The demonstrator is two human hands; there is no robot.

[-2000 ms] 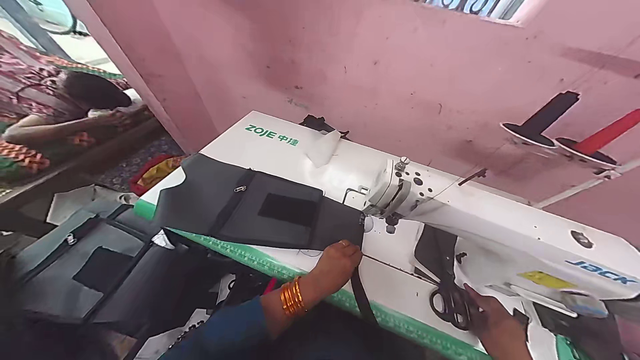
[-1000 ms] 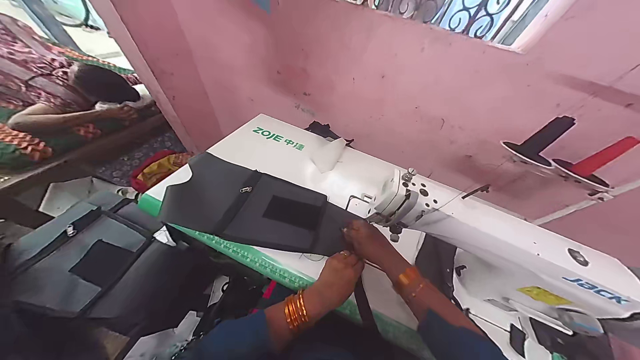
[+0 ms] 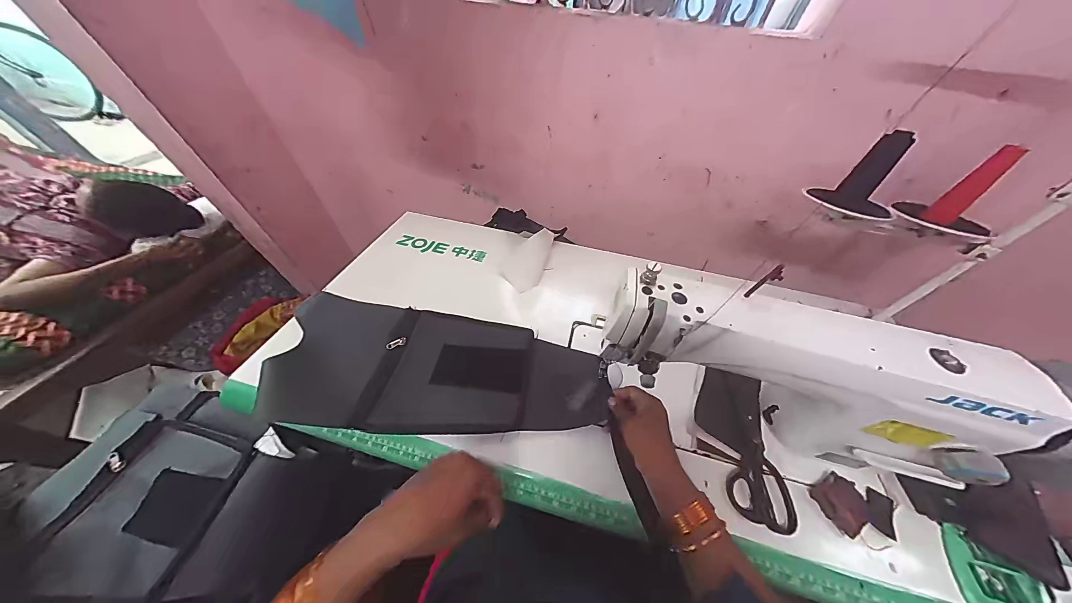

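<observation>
A dark grey fabric panel (image 3: 477, 373) with a zipper and a black patch lies on the sewing machine table, its right end under the needle area of the white Jack sewing machine (image 3: 779, 352). My right hand (image 3: 641, 419) pinches the panel's right edge, where a black binding strip (image 3: 628, 477) hangs down past the table's front. My left hand (image 3: 461, 498) is off the panel, in front of the table edge, slightly blurred, fingers curled; whether it holds anything is not clear. Black-handled scissors (image 3: 762, 498) lie right of my right wrist.
More grey zippered pieces (image 3: 184, 494) are piled at the lower left. Fabric scraps (image 3: 846, 502) lie on the table at right. Black (image 3: 875, 172) and red thread cones (image 3: 976, 184) stand behind the machine. A person (image 3: 92, 218) rests on a bed at far left. A pink wall rises behind.
The scissors, held in my right hand two seconds ago, now lie on the table. Both hands were together at the panel's right edge one second ago; my left hand has since moved away toward me.
</observation>
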